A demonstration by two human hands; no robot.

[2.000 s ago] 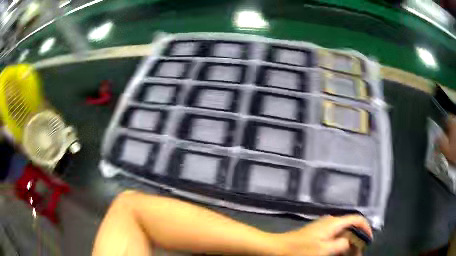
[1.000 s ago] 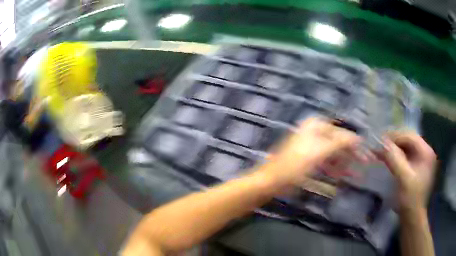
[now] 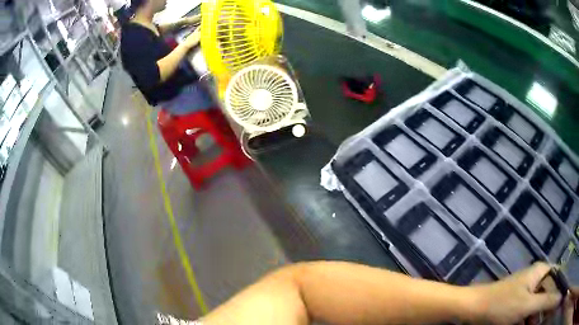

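The blister tray [image 3: 416, 190] lies at the right, its pockets holding black phone frames [image 3: 470, 198] with large open windows; the picture's edge cuts it off. My left hand [image 3: 530, 293] is at the tray's near edge in the lower right corner, its fingers closed on a small dark item [image 3: 559, 279]. What this item is cannot be told. A bit of skin at the right rim beside it seems to be my right hand [image 3: 569, 312], almost wholly cut off; its grip cannot be seen.
A white fan [image 3: 260, 96] and a yellow fan [image 3: 244, 32] stand left of the tray. A red object [image 3: 362, 87] lies on the dark bench [image 3: 317, 171]. A person [image 3: 146, 57] sits on a red stool [image 3: 200, 149]. The green conveyor [image 3: 438, 32] runs behind.
The view has swung left, so tray and hands now sit far right and the fans nearer the middle. A second ago both hands were together over the tray; now the right is nearly out of view.
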